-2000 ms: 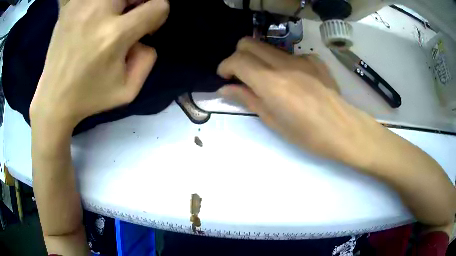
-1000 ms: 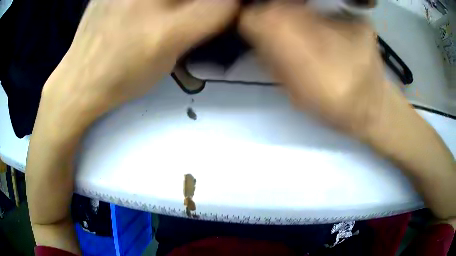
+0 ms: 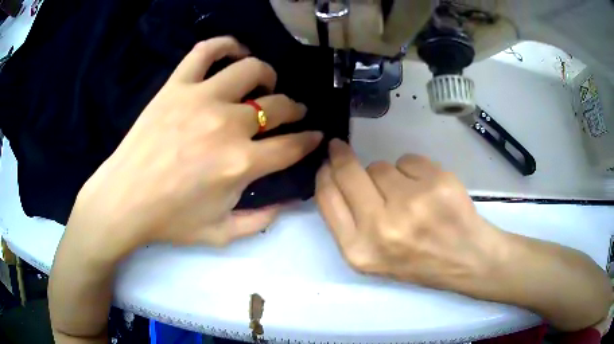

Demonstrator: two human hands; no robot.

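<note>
The black fabric garment piece [image 3: 87, 94] lies left of the needle and runs under the presser foot [image 3: 341, 75]. My left hand [image 3: 209, 148] lies on the fabric with its fingers spread, fingertips just left of the foot's line; a ring shows on one finger. My right hand [image 3: 404, 215] is in front of the foot, its thumb and index fingertips closed on the fabric's near right edge, the other fingers curled. The part of the fabric beneath my left palm is hidden.
The cream machine head [image 3: 404, 23] is overhead, with a ribbed white knob [image 3: 451, 93] hanging below it. Black-handled thread snips [image 3: 501, 142] lie on the bed right of the needle. A blue bin [image 3: 175, 333] shows below the ruler-marked table edge.
Both hands were blurred and close together near the needle; now they are apart and lower in view. The fabric now lies spread under the foot, and the machine head shows more fully.
</note>
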